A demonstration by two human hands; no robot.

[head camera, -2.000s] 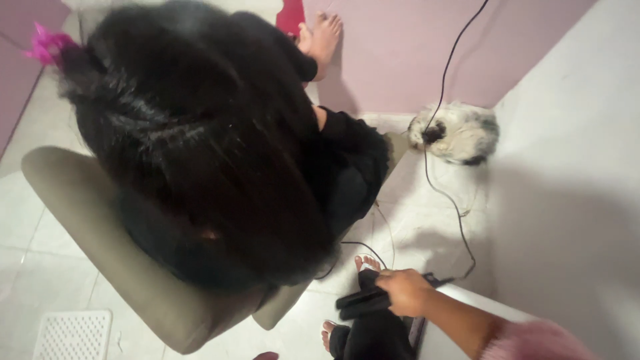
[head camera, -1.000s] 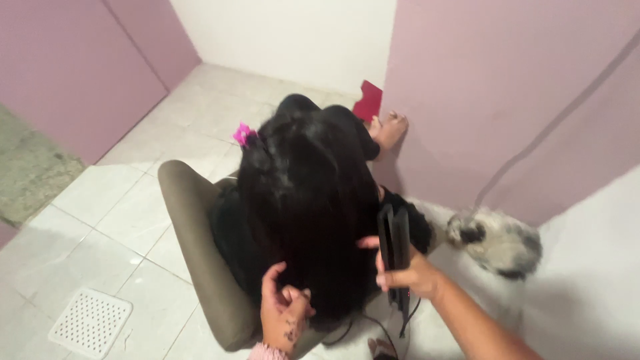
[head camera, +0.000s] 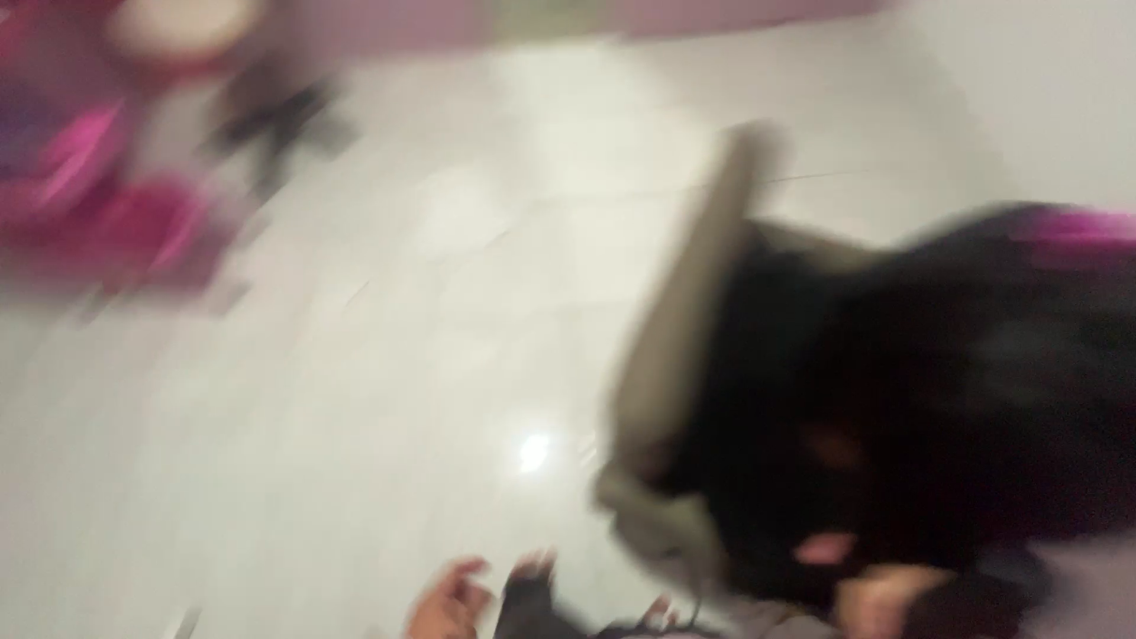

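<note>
The view is heavily blurred. My left hand is low at the bottom edge, its fingers loosely curled and apart with nothing visible in them. My right hand is at the lower right, beside the long dark hair of a seated person. A dark shape against this hand looks like the hair straightener, but its plates cannot be made out. A bright pink hair clip is on the hair at the right edge. The person sits in a grey-beige chair.
Pale glossy floor tiles spread to the left of the chair. Blurred pink items and a dark object lie at the upper left. My feet in dark trousers show at the bottom. A pink wall runs along the top.
The view has swung far to the left, and the dog and red item have left it. My left hand, near the hair one second ago, is now apart from it, left of the chair.
</note>
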